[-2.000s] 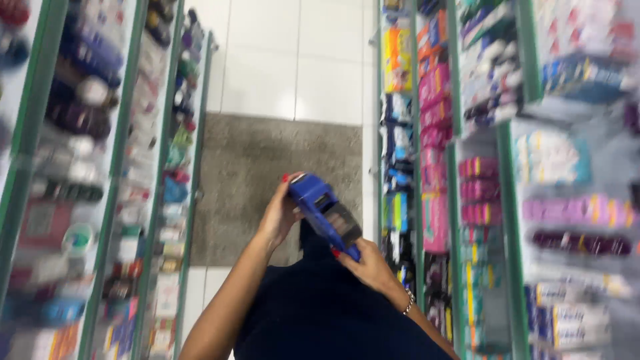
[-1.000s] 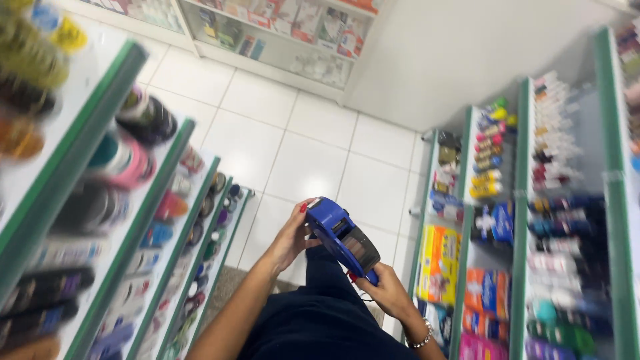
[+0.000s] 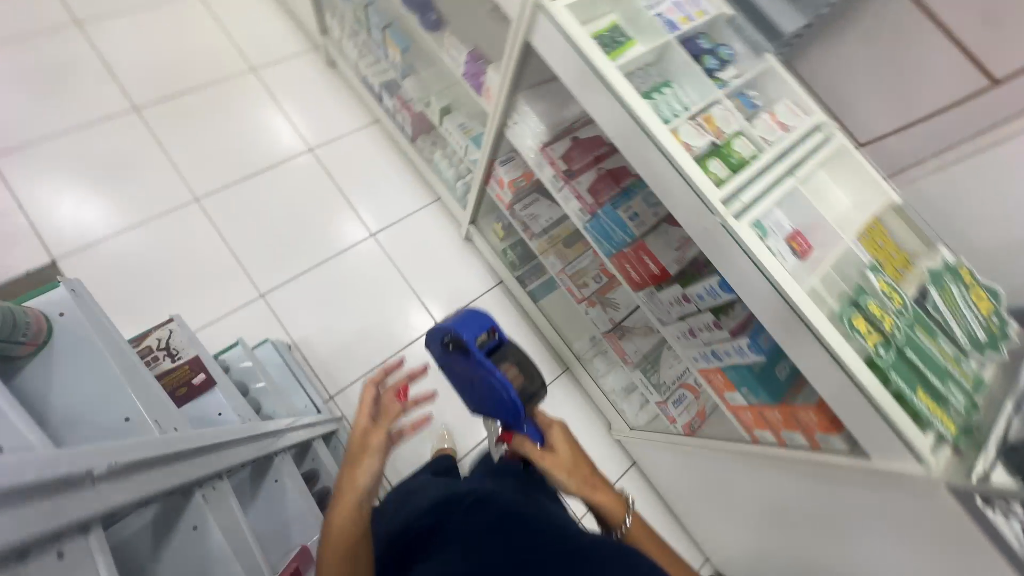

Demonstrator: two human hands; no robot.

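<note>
My right hand, with a bracelet at the wrist, grips the lower end of a blue handheld device, which looks like a price labeling gun. The device has a dark rounded part on its right side and is held up in front of my body, over the tiled floor. Just left of it, my left hand is raised with its fingers spread and holds nothing. A gap shows between those fingers and the device. Motion blur hides the fine details.
A glass-fronted display case with boxed goods runs along the right. Its top has compartments holding small packs and green-and-yellow packages. White metal shelving stands at lower left, holding a brown box. White floor tiles lie between them.
My left hand has come off the blue device, where it was in both earlier frames. My right hand still holds it. The view has turned from the shelf aisle to the glass case.
</note>
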